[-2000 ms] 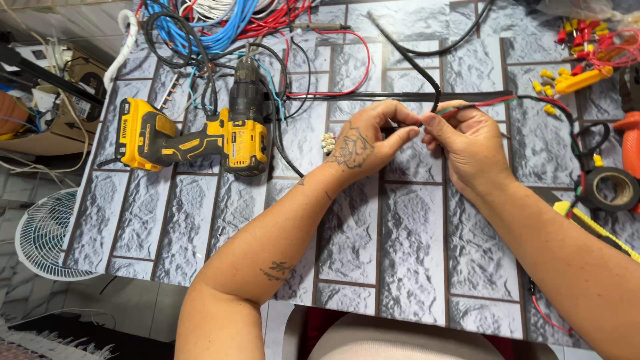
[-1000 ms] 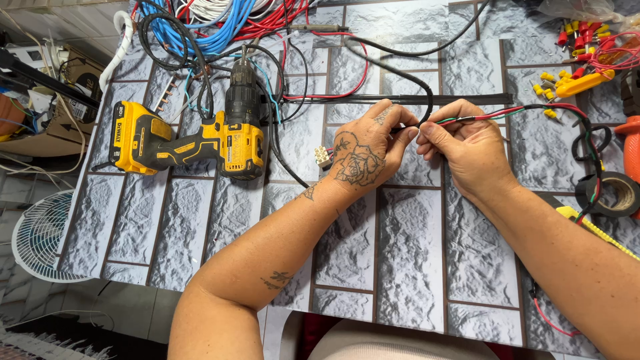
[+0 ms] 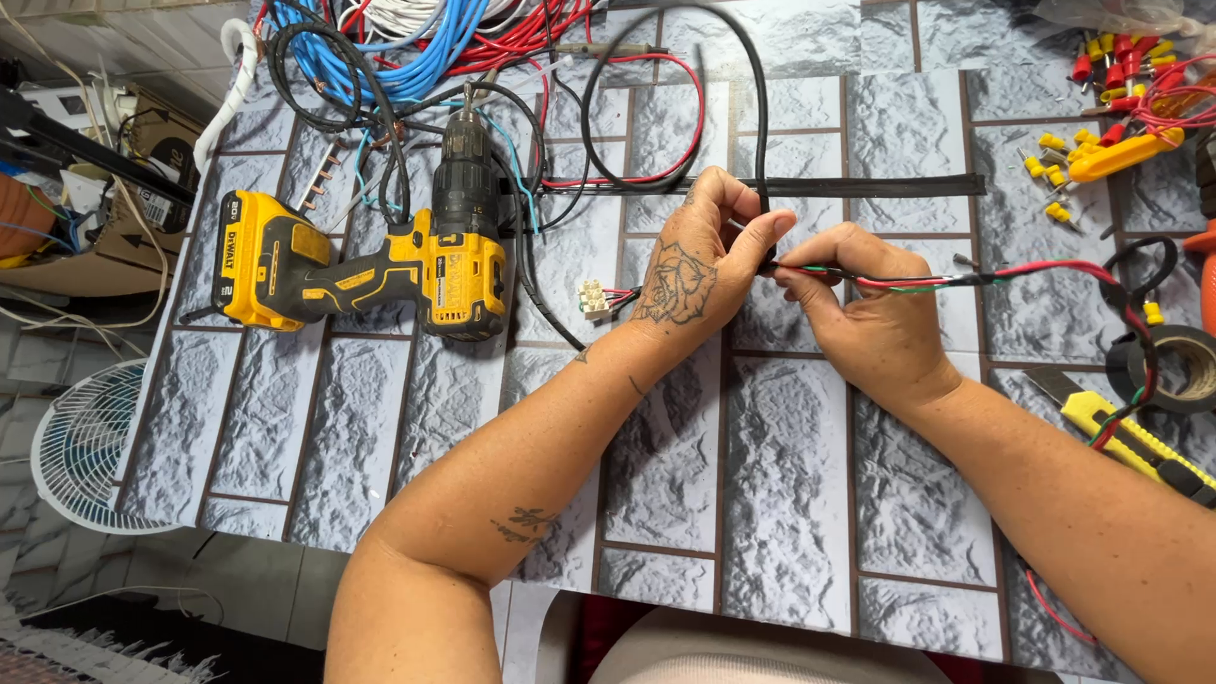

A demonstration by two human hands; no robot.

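My left hand (image 3: 698,252) pinches a black strip (image 3: 763,114), perhaps tape or cable, between thumb and fingers; it rises from the grip and loops back at the top. Close beside it, my right hand (image 3: 860,304) grips a bundle of red, green and black wires (image 3: 1054,271), which runs on to the right and curves down past the tape roll. The fingertips of both hands almost meet where strip and bundle come together; that spot is partly hidden. Left of my left wrist lies a white terminal block (image 3: 595,300) with thin wires running under the hand.
A yellow and black DeWalt cordless drill (image 3: 446,256) lies at left, below blue, red and white wire coils (image 3: 399,43). On the right are crimp ferrules (image 3: 1054,171), a yellow-handled tool (image 3: 1126,155), black tape (image 3: 1178,369) and a yellow utility knife (image 3: 1130,442). A flat black strip (image 3: 855,185) lies behind my hands.
The black strip at my left hand now stands up in a large loop, where it lay lower and curved before. Both hands have stayed close together at the wires.
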